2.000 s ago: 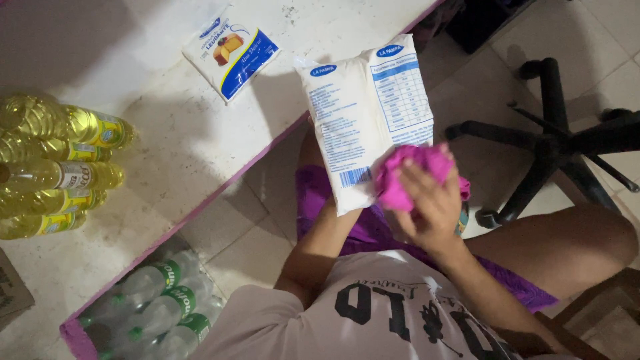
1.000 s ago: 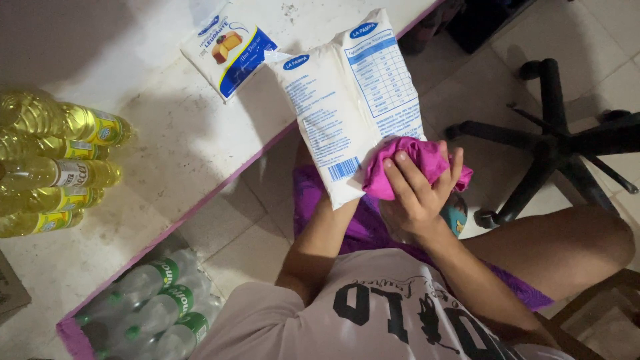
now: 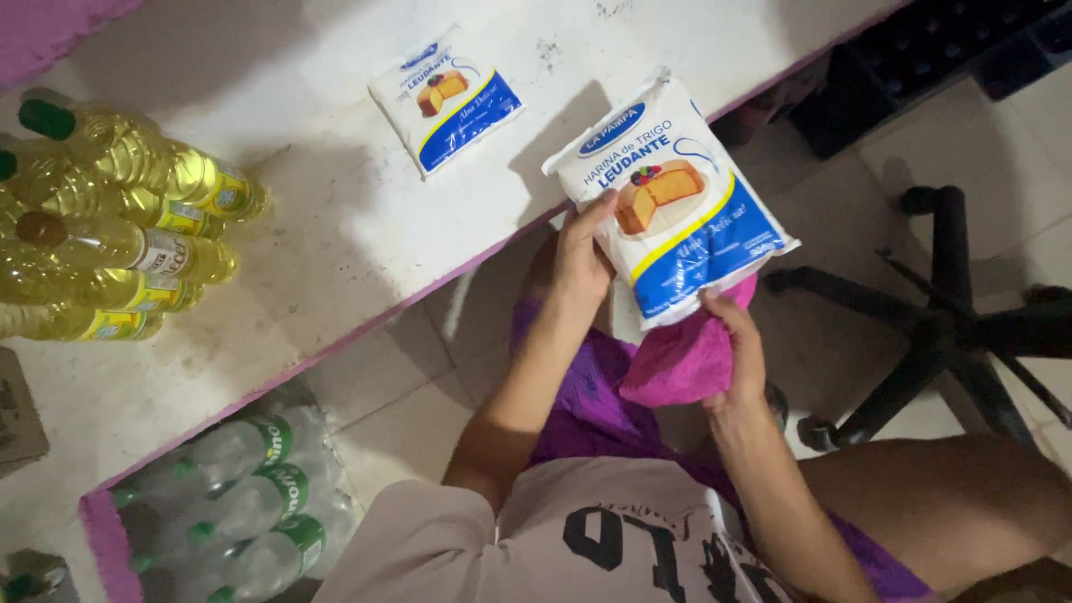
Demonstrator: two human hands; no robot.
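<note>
A plastic bag of self-rising wheat flour [image 3: 670,201] is held up over my lap, its picture side with a cake facing me. My left hand [image 3: 586,251] grips its left edge. My right hand [image 3: 737,343] pinches the bag's lower edge with the thumb and also holds a bright pink cloth [image 3: 682,364], which hangs below the bag. A second flour bag [image 3: 448,100] of the same kind lies flat on the white counter [image 3: 327,276], apart from my hands.
Several bottles of yellow oil [image 3: 126,226] lie at the counter's left. Clear plastic bottles with green labels [image 3: 260,494] are packed below the counter. A black wheeled chair base [image 3: 946,327] stands on the tiled floor at right, dark crates [image 3: 879,75] behind it.
Earlier, two joined flour bags or panels showed their text sides; now one picture side faces me. The right hand with the pink cloth has moved from the bag's face to its lower edge.
</note>
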